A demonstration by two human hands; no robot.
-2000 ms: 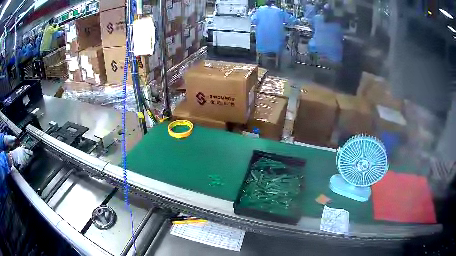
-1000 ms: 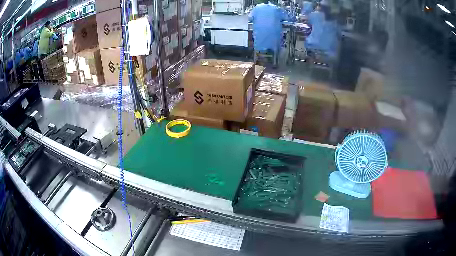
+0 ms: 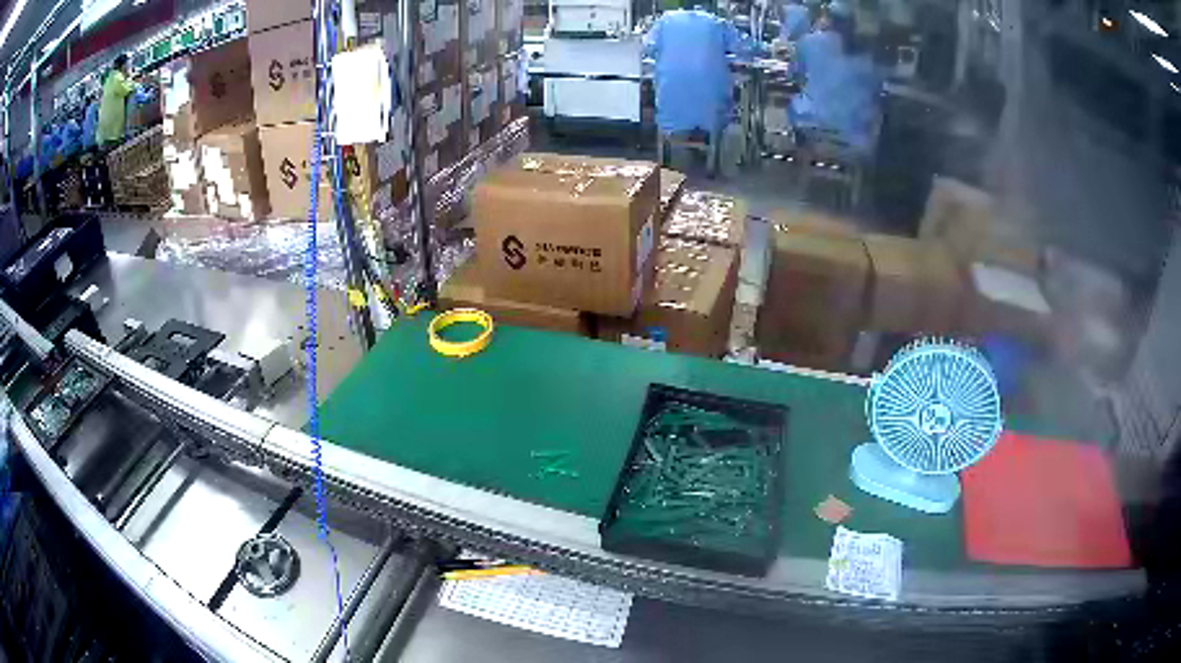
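Neither of my hands is in view. A circuit board in a dark carrier [image 3: 62, 399] lies between the conveyor rails at the far left. The pale conveyor rail [image 3: 194, 417] curves across the lower part of the view, with a round metal knob [image 3: 268, 565] in the steel bed. A black tray [image 3: 699, 477] full of thin green strips lies on the green mat [image 3: 544, 389]. A few loose green slivers [image 3: 554, 464] lie left of the tray.
Yellow tape roll [image 3: 461, 333], light blue fan [image 3: 935, 421], red sheet [image 3: 1046, 503] and label sheet [image 3: 865, 562] are on the bench. A gridded paper [image 3: 538, 606] lies below the rail. A coiled blue cord [image 3: 314, 324] hangs at left. Cartons [image 3: 566, 240] and people in blue stand behind.
The white-gloved hand and blue sleeve seen at the left edge two seconds ago are gone from view. The board in its carrier now shows uncovered. The view has shifted slightly.
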